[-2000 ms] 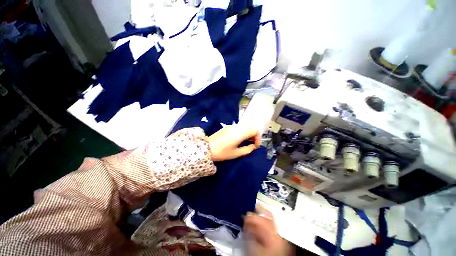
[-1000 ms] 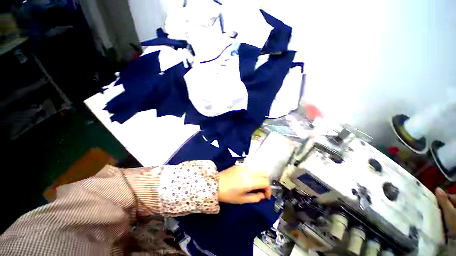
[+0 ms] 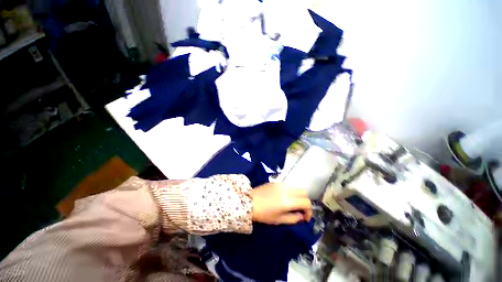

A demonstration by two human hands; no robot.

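Observation:
My left hand (image 3: 282, 204), in a patterned cuff, is left of the overlock machine's needle area with its fingers curled on a navy garment panel (image 3: 258, 254). The fingertips are blurred and the exact grip is hard to see. The panel hangs below the hand towards my lap, with a pale stitch line near its lower edge. The off-white overlock machine (image 3: 404, 193) is at the right, its needle area dark and blurred. My right hand is out of the picture.
Navy panels (image 3: 168, 88) and overexposed white panels (image 3: 253, 99) are heaped at the back of the white table (image 3: 170, 146). Thread cones (image 3: 484, 143) stand at the far right. A shelf and green floor are at the left, with an orange-brown patch.
The view has shifted, so the machine sits lower. My right hand moved from the panel's front edge to the machine's far right side, then out of view. My left hand stays by the needle area.

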